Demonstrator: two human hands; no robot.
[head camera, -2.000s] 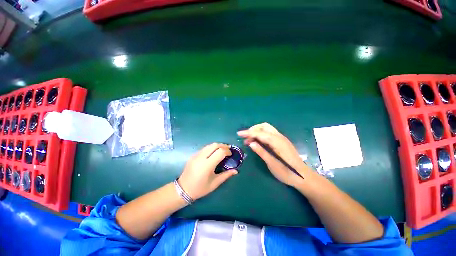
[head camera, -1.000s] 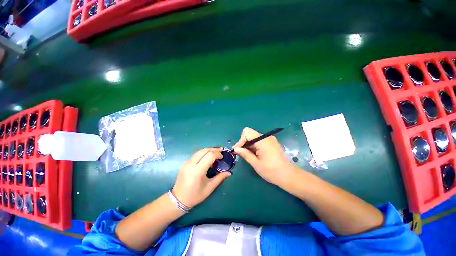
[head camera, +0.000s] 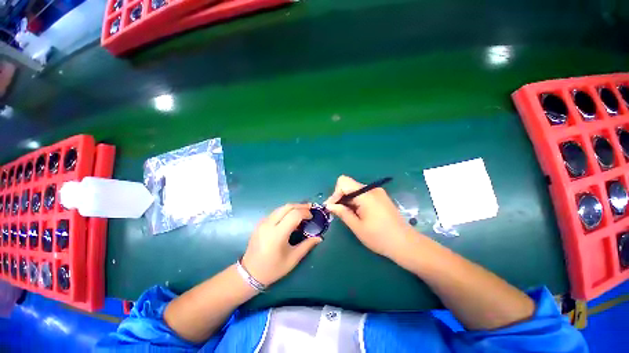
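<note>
My left hand (head camera: 276, 241) holds a round black glossy watch head (head camera: 315, 222) by its edge between thumb and fingers, its face up. My right hand (head camera: 369, 214) holds a thin dark tool (head camera: 369, 188) like a pen, its rear end pointing up and right. The fingertips of my right hand are at the upper right edge of the watch head. The tool's working tip is small and partly hidden by my fingers, so I cannot tell if it touches.
Red foam trays of round units stand at left (head camera: 83, 207), right (head camera: 545, 138) and far left (head camera: 200, 27). A white bottle (head camera: 114, 197) lies by the left tray, touching a clear bag with white sheets (head camera: 190, 187). A white square (head camera: 461, 192) lies right, beside clear scraps (head camera: 445, 229).
My right hand has come to the watch head's edge, and the tool has turned from lying along the palm to a pen-like hold. The camera view has shifted slightly.
</note>
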